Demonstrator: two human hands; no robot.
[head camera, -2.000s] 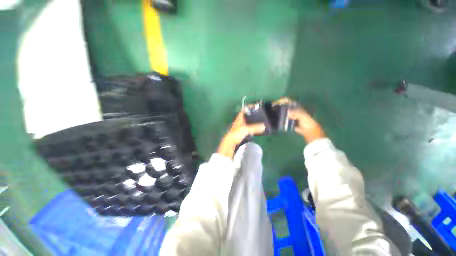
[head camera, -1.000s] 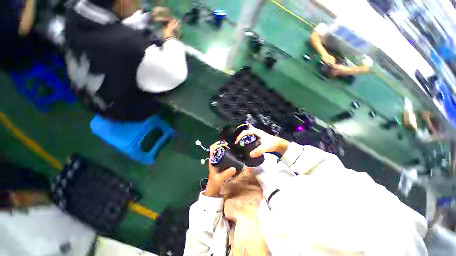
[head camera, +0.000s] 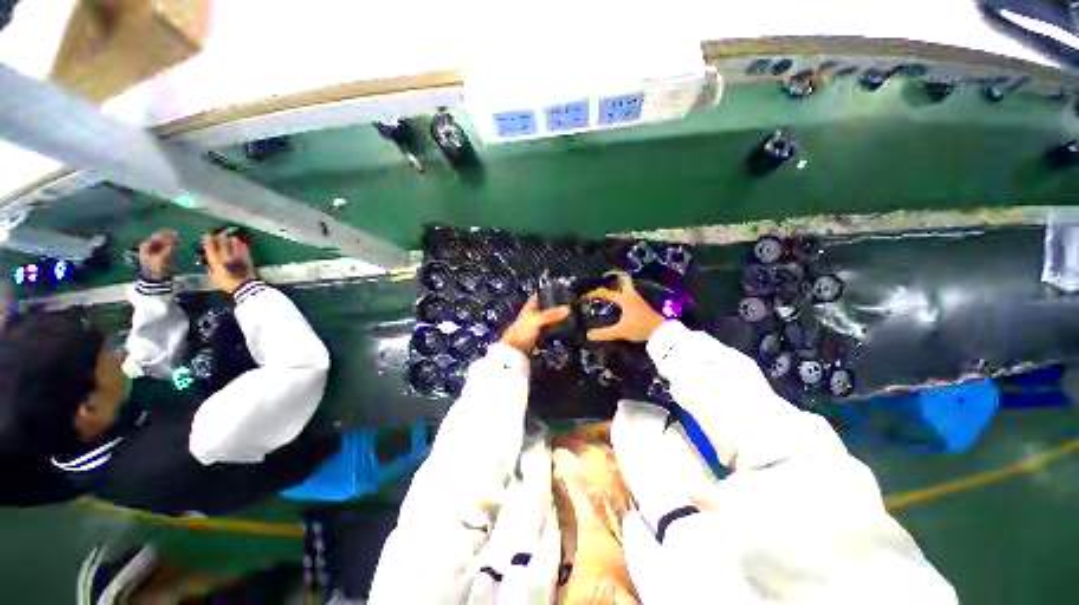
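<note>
My left hand (head camera: 536, 323) grips a black cylindrical housing (head camera: 554, 294) above the right part of the black blister tray (head camera: 467, 251). My right hand (head camera: 630, 312) grips a second black cylindrical housing (head camera: 600, 311) close beside it, its round end facing up. Whether the two units touch each other or the tray cannot be told. The tray's left pockets show round black shapes. Part-built units lie around my hands, and a purple light (head camera: 672, 307) glows just right of my right hand.
End caps (head camera: 811, 373) lie clustered on the dark bench right of the tray. Behind runs the green conveyor belt (head camera: 663, 177) with spaced black units (head camera: 779, 147) and a white socket box (head camera: 592, 89). A grey post (head camera: 225, 177) slants at left, near another seated worker (head camera: 254, 390).
The view has swung from the floor and aisle to the bench. Both hands, each still holding a black unit, are now over the tray.
</note>
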